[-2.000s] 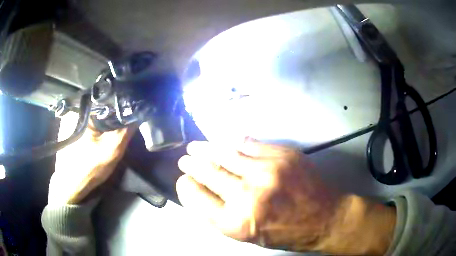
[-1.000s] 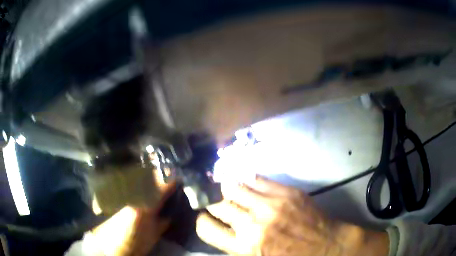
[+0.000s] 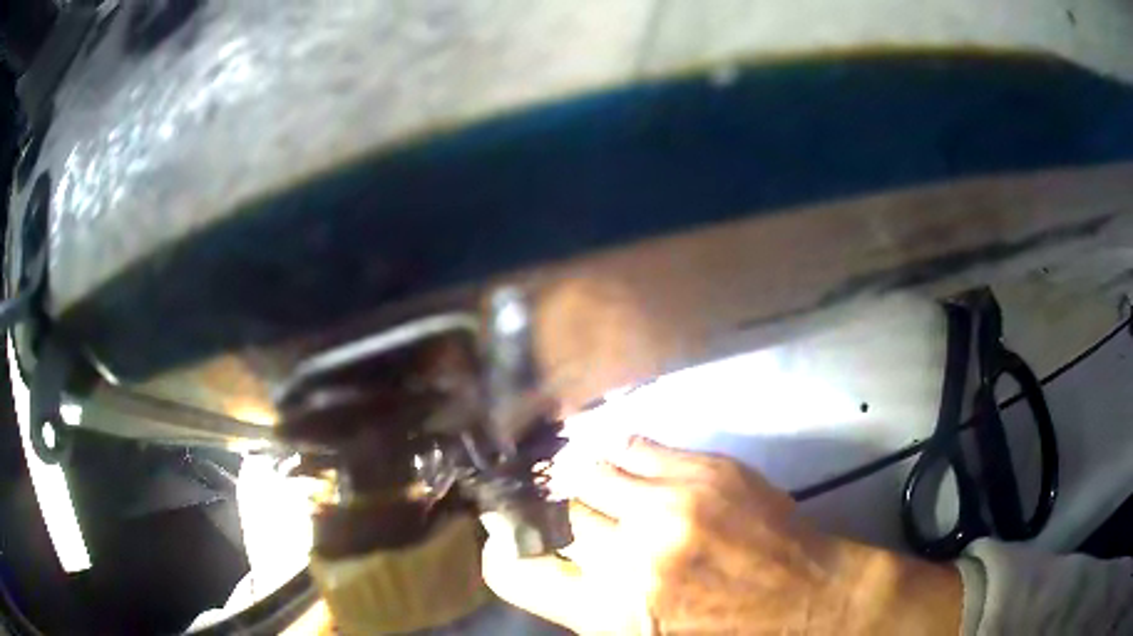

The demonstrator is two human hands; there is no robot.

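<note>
The off-white machine head with a dark blue stripe fills the upper view. A tan ribbed knob hangs at its front, beside blurred metal parts of the needle area. My right hand lies palm down right of these parts, its fingertips partly washed out by glare. My left hand is overexposed and mostly hidden behind the knob and the head. The cloth cannot be made out, so what either hand holds is unclear.
Black-handled shears lie on the white machine bed at the right, across a dark seam line. A lamp glare lies beside the needle area. A bright tube lamp stands at far left.
The view has shifted, so the machine head now covers much more of the picture. The knob and needle area sit lower, and my left hand is more hidden. My right hand stays by the needle area.
</note>
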